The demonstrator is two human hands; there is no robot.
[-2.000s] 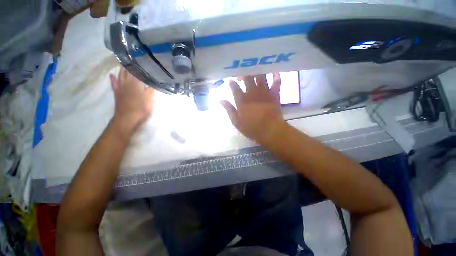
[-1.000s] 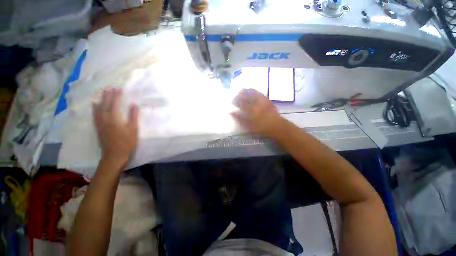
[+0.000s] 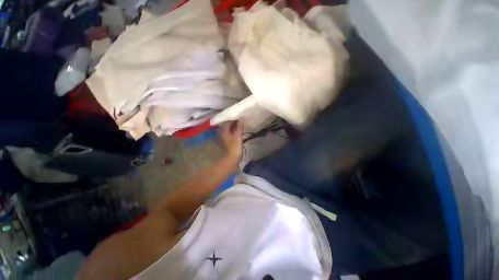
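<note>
A stack of cream cut cloth pieces (image 3: 164,65) lies over a red basket (image 3: 194,130) at the upper left. A crumpled cream cloth bundle (image 3: 290,60) lies against its right side, with a narrow folded corner pointing down-left. My left hand (image 3: 233,139) is at the lower edge of this cloth, right at that corner. Its fingers are small and partly hidden, so I cannot tell if they grip the cloth. My right hand is out of the picture. The sewing machine is not in view.
Dark trousers (image 3: 350,164) fill the middle right. A blue edge strip (image 3: 432,136) and a blurred white surface (image 3: 459,76) run down the right side. Cloth scraps (image 3: 41,167) and dark clutter lie at the left. A white shirt (image 3: 257,229) is at the bottom.
The view has swung from the machine table down to the basket. My left hand has left the table cloth and is now by the basket. My right hand has gone out of view.
</note>
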